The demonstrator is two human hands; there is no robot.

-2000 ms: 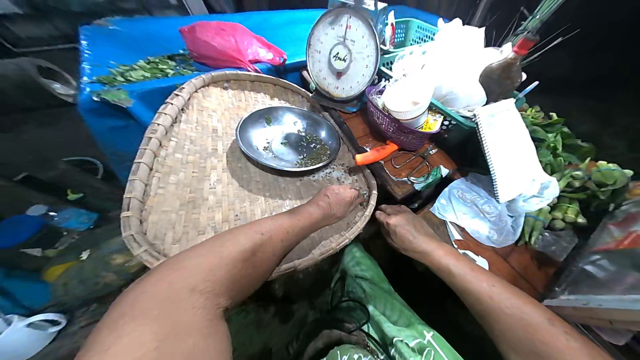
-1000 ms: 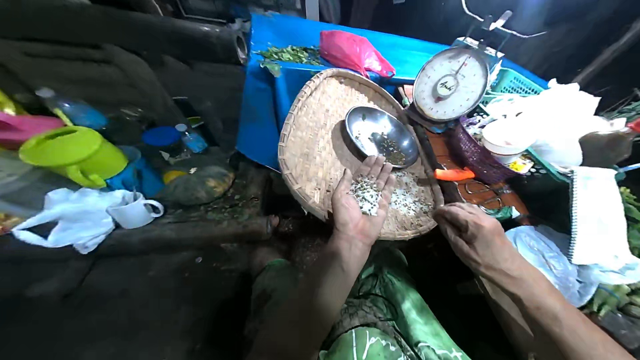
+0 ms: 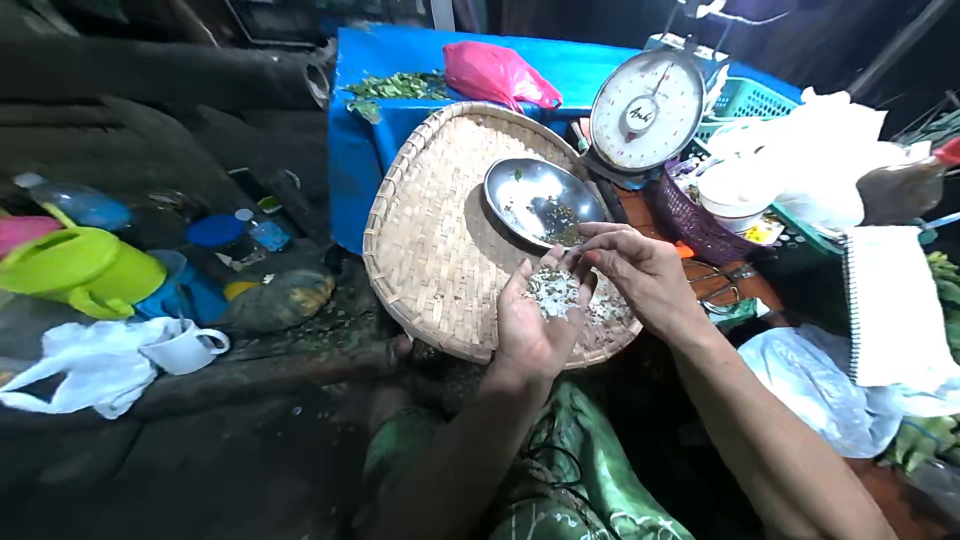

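My left hand [image 3: 536, 322] is palm up above the front of a woven bamboo tray [image 3: 435, 255], cupping a small heap of pale, mixed granular bits [image 3: 553, 292]. My right hand [image 3: 637, 274] reaches in from the right, its thumb and fingertips pinched together at the left fingers; whether a bit is between them is too small to tell. Just behind both hands, a shallow steel bowl [image 3: 525, 191] rests on the tray with dark, seed-like bits inside. More pale bits lie on the tray beneath and right of my left hand.
A dial scale [image 3: 646, 112] stands behind right, beside a purple basket [image 3: 694, 225] and white plastic bags. A spiral notebook [image 3: 892, 307] is at the right. A pink bag [image 3: 495, 75] and leaves [image 3: 397, 86] lie on the blue table. A squash [image 3: 281, 300] and white mug [image 3: 184, 349] sit left.
My left hand was palm down over the tray two seconds ago and now holds pale bits palm up. My right hand has moved from the tray's right edge to the left fingers. The view has swung left.
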